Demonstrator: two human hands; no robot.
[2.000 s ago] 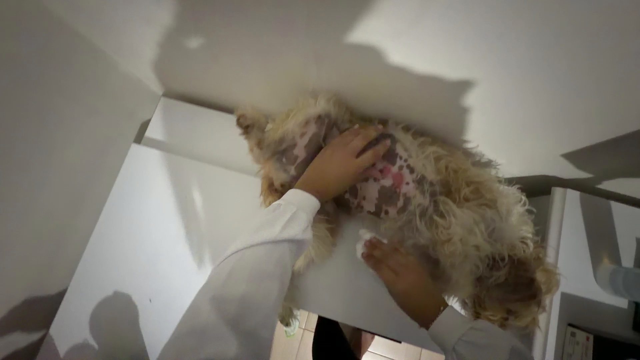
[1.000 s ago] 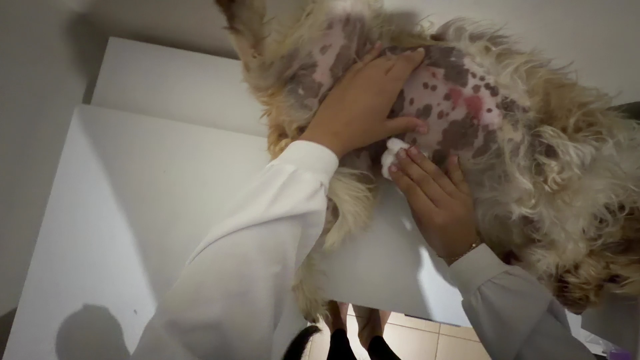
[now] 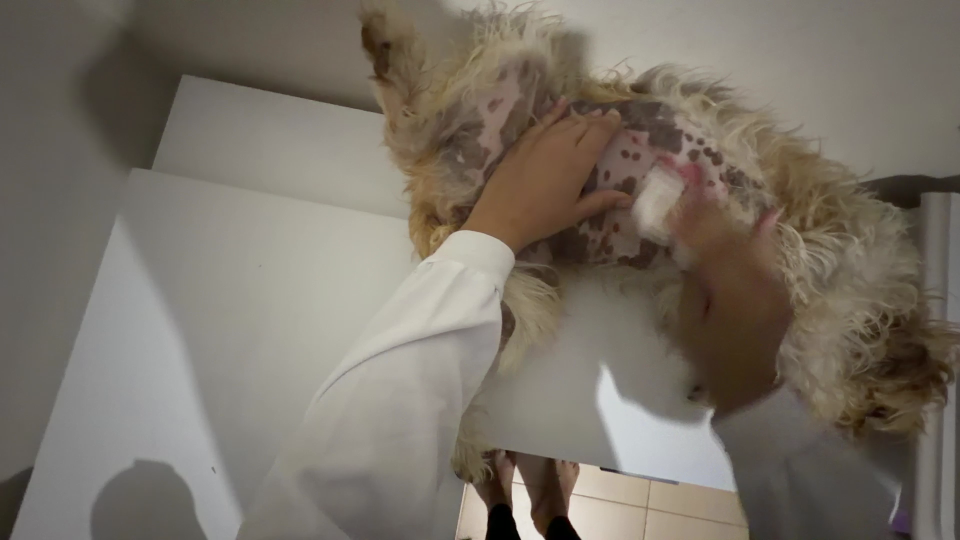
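Observation:
A curly-haired, light tan dog (image 3: 810, 195) lies on a white table, its spotted, reddened belly bare of long fur and its head at the right. My left hand (image 3: 544, 180) rests flat on the belly near the hind legs, fingers somewhat spread, holding nothing. Between the fingers of my right hand (image 3: 731, 300), blurred by motion, is a white cotton pad (image 3: 658, 201), which lies against the belly beside the reddened patch. Both arms wear white sleeves.
The white tabletop (image 3: 262, 300) extends to the left, with a second white panel (image 3: 277, 135) behind it. A pale wall (image 3: 825, 75) rises behind the dog. Bare feet (image 3: 551, 495) show on the tiled floor below the front edge. A white frame (image 3: 937, 300) stands at the right.
My right hand has moved up and right with the white pad, from the belly's lower edge to the reddened patch. My left hand remains on the belly. The view moved closer after the oldest frame.

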